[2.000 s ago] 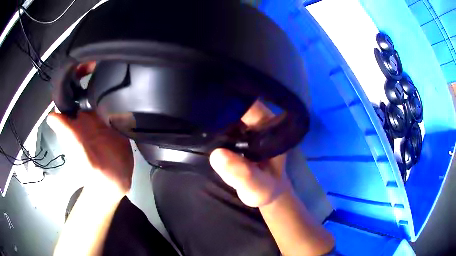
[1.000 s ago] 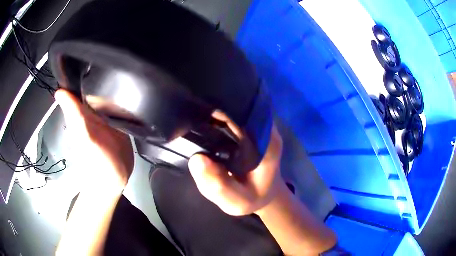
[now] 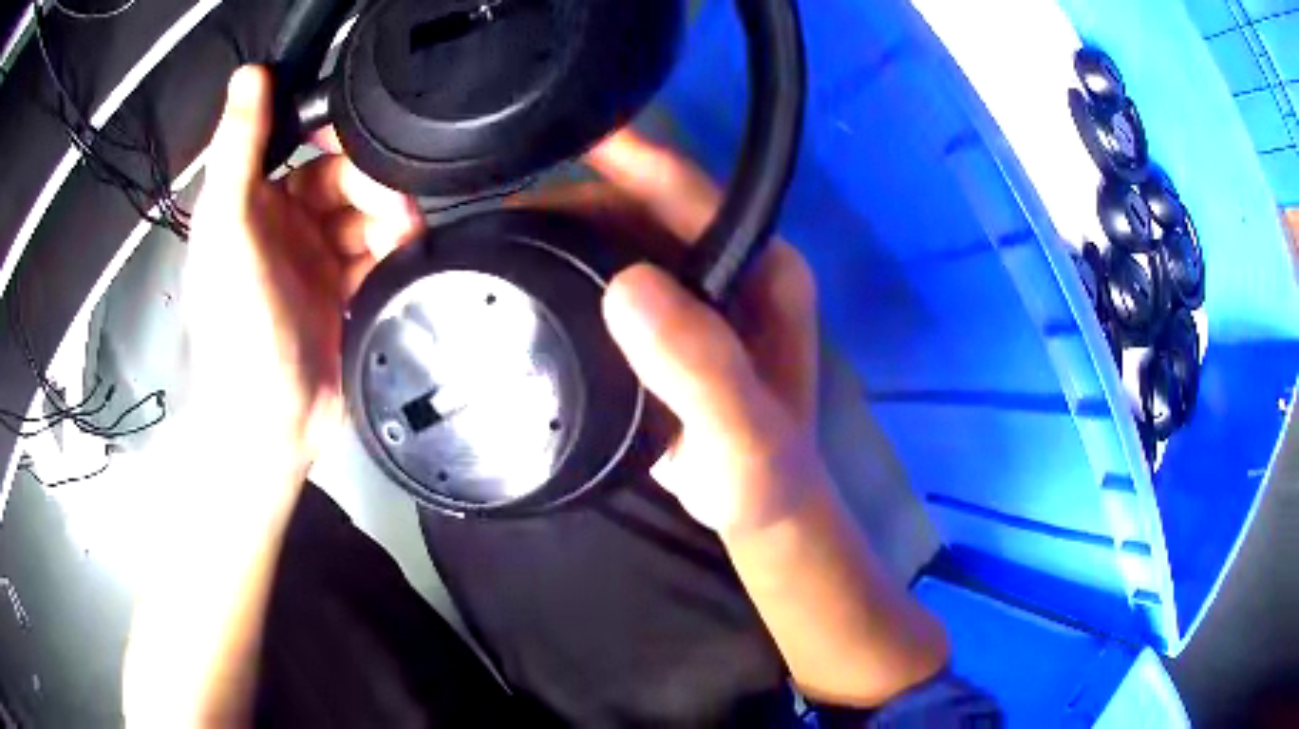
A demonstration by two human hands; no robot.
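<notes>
Black over-ear headphones [image 3: 613,278] are held up over my lap, cut off by the top edge. The lower ear cup [image 3: 477,385] faces me, its round outer face shining silvery with small screw holes and a dark slot. The upper ear cup [image 3: 456,86] shows a dark face. My left hand [image 3: 285,285] is at the left side of both cups, fingers bent between them, and is overexposed. My right hand [image 3: 727,378] grips the headband and the lower cup's right side, thumb in front. No plug shows in either hand.
A large blue bin [image 3: 1097,470] stands at the right, with several black headphones [image 3: 1133,257] on a white sheet [image 3: 997,86]. A dark rack with white edges curves along the left, with thin black cables [image 3: 121,171] hanging. More cables [image 3: 86,413] hang lower left. My dark-clothed legs are below.
The headphones have turned from headband foremost to the outer cup faces towards me. My left fingers have moved in between the cups. My right hand stays on the headband side.
</notes>
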